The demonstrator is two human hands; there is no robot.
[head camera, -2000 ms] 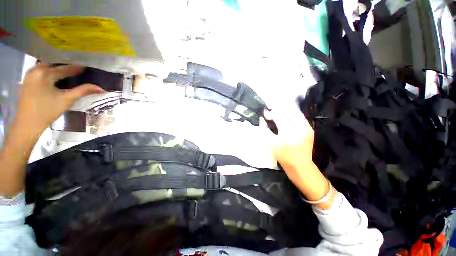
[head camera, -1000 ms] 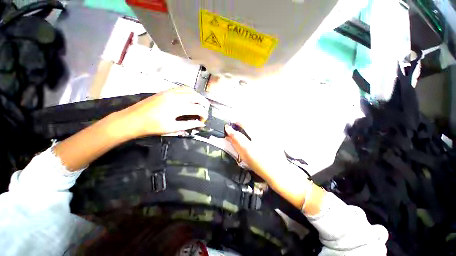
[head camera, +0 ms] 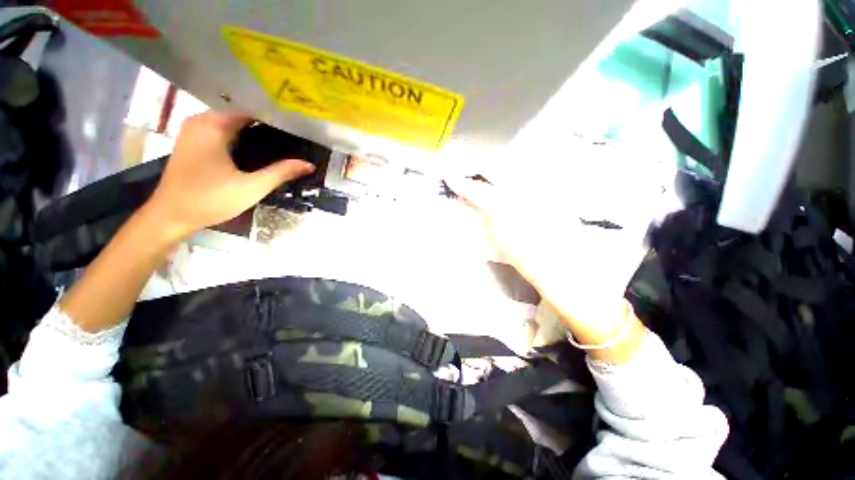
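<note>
A dark shoulder strap (head camera: 98,202) runs from the left edge to beneath the pale machine head (head camera: 525,56). My left hand (head camera: 211,173) holds its end near the clamp frame (head camera: 337,169), thumb on the near side, fingers partly hidden at the far side. A small black buckle (head camera: 323,201) lies just right of the thumb. My right hand (head camera: 553,234) is right of the clamp, washed out by glare; its fingertips are near a small dark piece (head camera: 455,190), and I cannot tell whether they hold it.
Several camouflage straps with black buckles (head camera: 347,361) lie nearest my body. A black webbing pile (head camera: 750,319) is at the right. A dark pile (head camera: 19,187) is at the far left. A white curved part (head camera: 773,122) hangs at the upper right. The white tabletop (head camera: 375,248) is overexposed.
My hands were close together on the strap and are now apart. The left has moved left and away from me, the right away from me. The view has shifted and the machine head looks larger.
</note>
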